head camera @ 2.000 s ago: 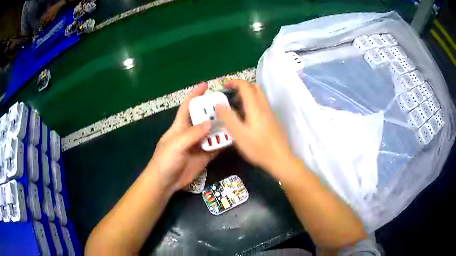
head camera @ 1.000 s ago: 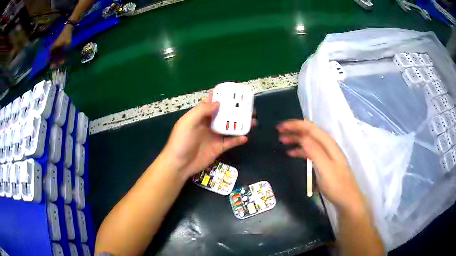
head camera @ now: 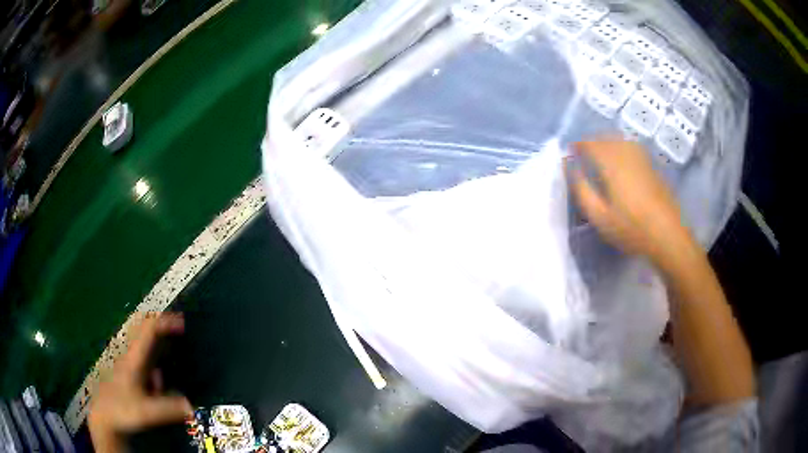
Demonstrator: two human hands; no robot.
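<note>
My left hand (head camera: 137, 389) is blurred at the lower left, fingers apart, holding nothing. My right hand (head camera: 625, 199) is blurred over the open milky plastic liner (head camera: 470, 265), beside a fold of it; whether its fingers grip the plastic or anything else cannot be told. White slotted covers (head camera: 642, 111) lie in rows at the liner's far right, and one loose cover (head camera: 323, 128) lies at its left side. Two open circuit board assemblies (head camera: 299, 429) lie on the dark bench at the bottom, near my left hand, partly cut off by the frame.
A white closed unit (head camera: 117, 126) lies on the green conveyor belt (head camera: 190, 133). A speckled rail (head camera: 195, 252) runs between belt and bench. A thin pale strip (head camera: 368, 361) lies beside the liner. Stacked housings (head camera: 31, 425) show at the lower left corner. A blurred person is across the belt.
The view has swung right. My left hand no longer holds the white adapter and is now empty. My right hand has moved from above the bench to over the liner.
</note>
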